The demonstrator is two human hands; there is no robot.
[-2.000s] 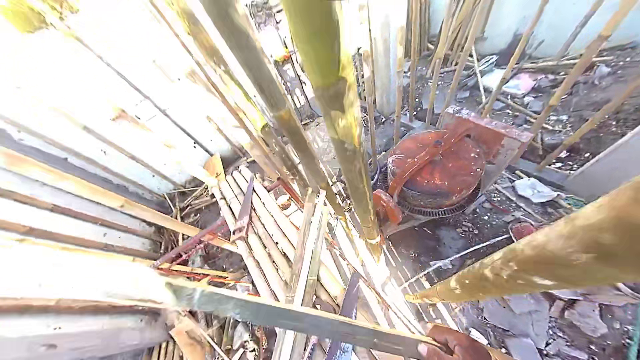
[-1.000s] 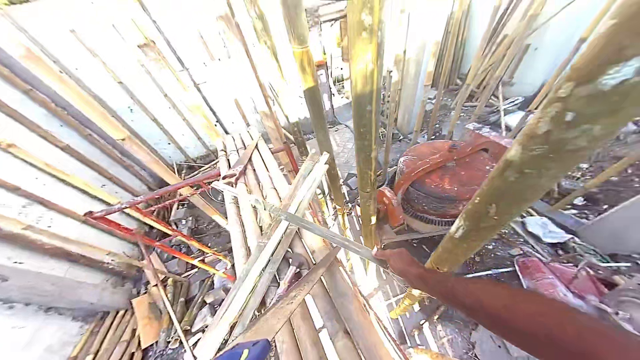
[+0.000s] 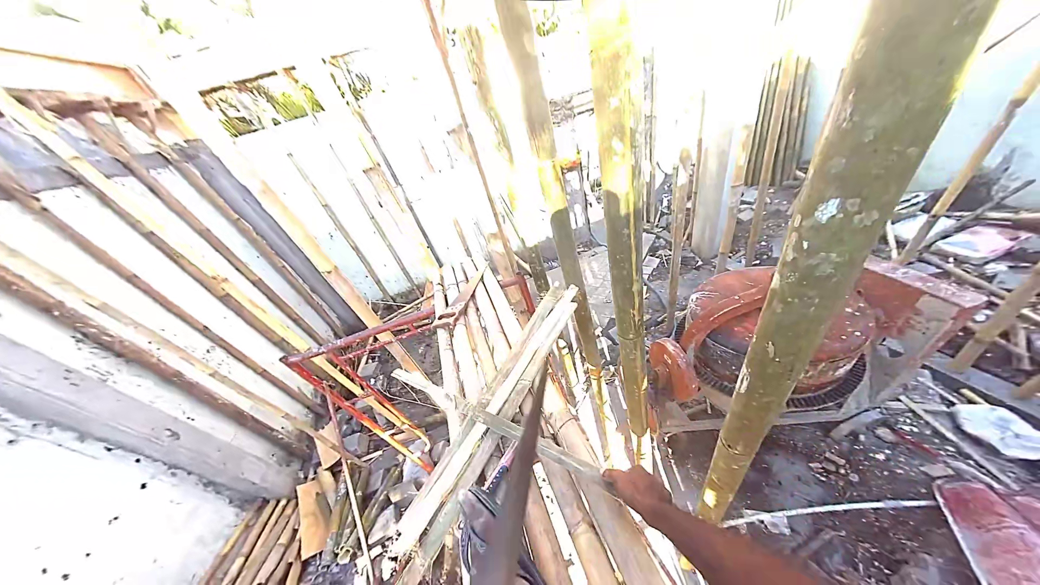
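My right hand (image 3: 638, 490) grips the near end of a flat pale strip (image 3: 552, 451), which looks like split bamboo. The strip runs up and left, across a small bundle of pale split lengths (image 3: 504, 398). Beneath them several bamboo poles (image 3: 569, 479) lie side by side. A long, dark, blurred blade-like piece (image 3: 520, 487) stands in front of the bundle at bottom centre; whether it is metal or wood is unclear. Behind its lower part is a dark grey and blue object (image 3: 486, 532), too blurred to name. I cannot make out my left hand.
Upright bamboo poles (image 3: 621, 203) rise ahead, and a thick one (image 3: 812, 244) slants close on the right. Behind it is a rusty orange concrete mixer (image 3: 829, 341). A red metal frame (image 3: 357, 337) lies left of the poles. More bamboo leans on the white wall (image 3: 73, 504).
The strip in my right hand has swung from low across the view to lying over the split bundle. The dark blade-like piece now stands more upright than a second ago. The view has shifted.
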